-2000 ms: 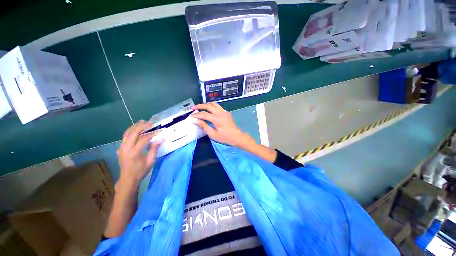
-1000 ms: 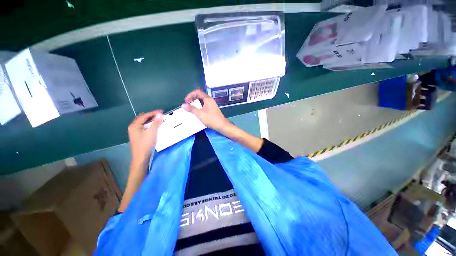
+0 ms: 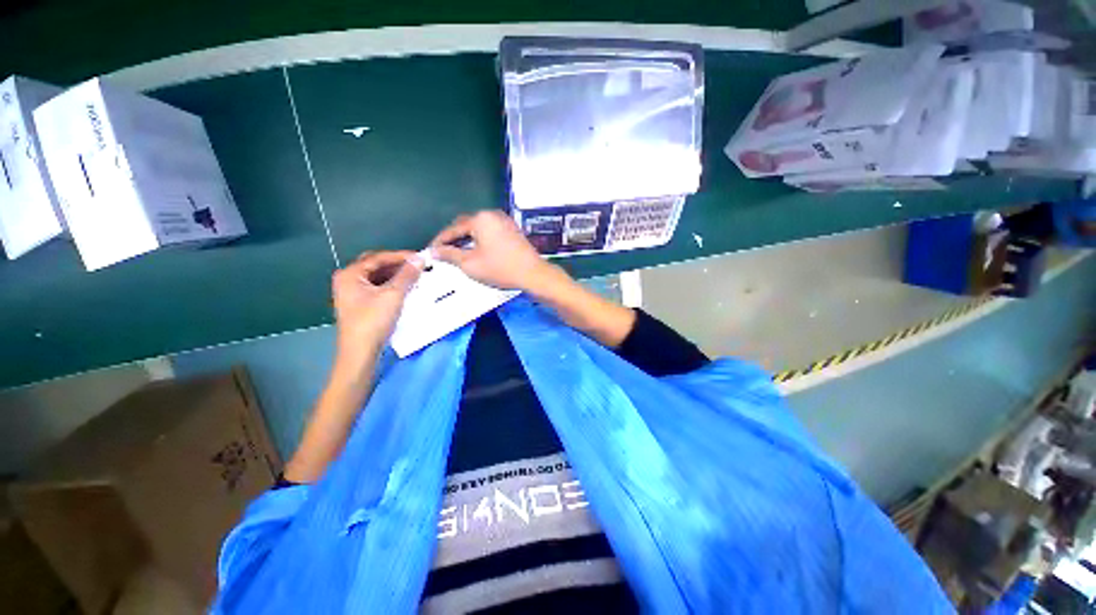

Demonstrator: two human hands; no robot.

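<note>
A white retail carton [image 3: 447, 309] stands at the bench's near edge, close to my body, with its white end panel and a short dark slot facing up. My left hand [image 3: 375, 292] is at the carton's left far corner, fingertips pinched on its edge. My right hand [image 3: 495, 255] is on the right far side, its fingertips meeting the left ones at the middle of the far edge. A small dark spot shows just below the fingertips. The fingers hide the rest of that edge.
A digital scale [image 3: 605, 132] with a shiny clear cover lies beyond my right hand. Closed white cartons [image 3: 120, 174] stand at left. Open cartons [image 3: 829, 114] lean at far right. A brown shipping carton [image 3: 156, 481] is below left, a blue bin [image 3: 939, 254] below right.
The dark opening seen earlier along the carton's far edge is now covered by the white panel. Both hands have moved inward until their fingertips meet at the edge's middle.
</note>
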